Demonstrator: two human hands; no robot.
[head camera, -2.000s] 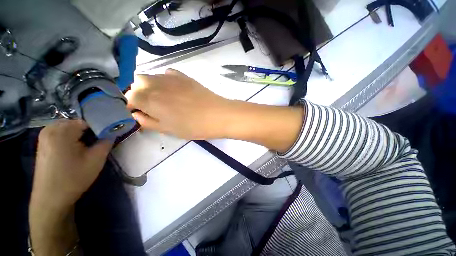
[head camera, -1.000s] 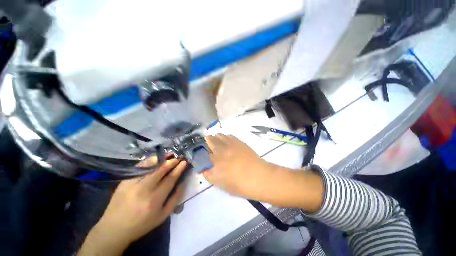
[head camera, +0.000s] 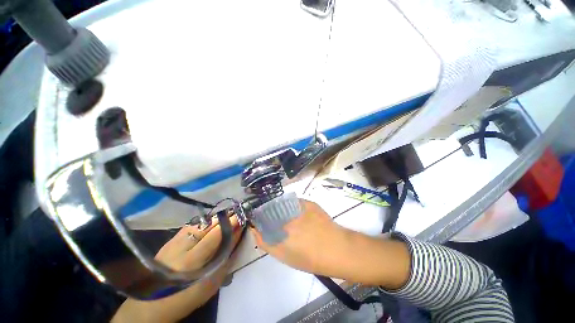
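Observation:
The white sewing machine head (head camera: 208, 82) with a blue stripe fills the upper middle. My left hand (head camera: 195, 252) is low at its left end, partly behind the shiny curved guard (head camera: 104, 233); its fingertips are near the needle area, and what they touch is hidden. My right hand (head camera: 302, 236) is just right of it, partly behind the ribbed grey knob (head camera: 277, 217); its fingertips are hidden. A black tape (head camera: 340, 291) runs from under my right wrist to the table edge. Dark cloth lies at the lower left, hard to make out.
Snips (head camera: 359, 191) lie on the table behind my right forearm, beside black strips (head camera: 395, 208) and a dark brown-black piece (head camera: 394, 165). More black strips (head camera: 484, 140) lie at the right. A grey strip (head camera: 470, 211) edges the table. Red (head camera: 540, 181) and blue bins stand beyond.
The view has shifted so the machine head now fills more of the picture and the knob covers part of my right hand. Both hands stay close together near the needle area.

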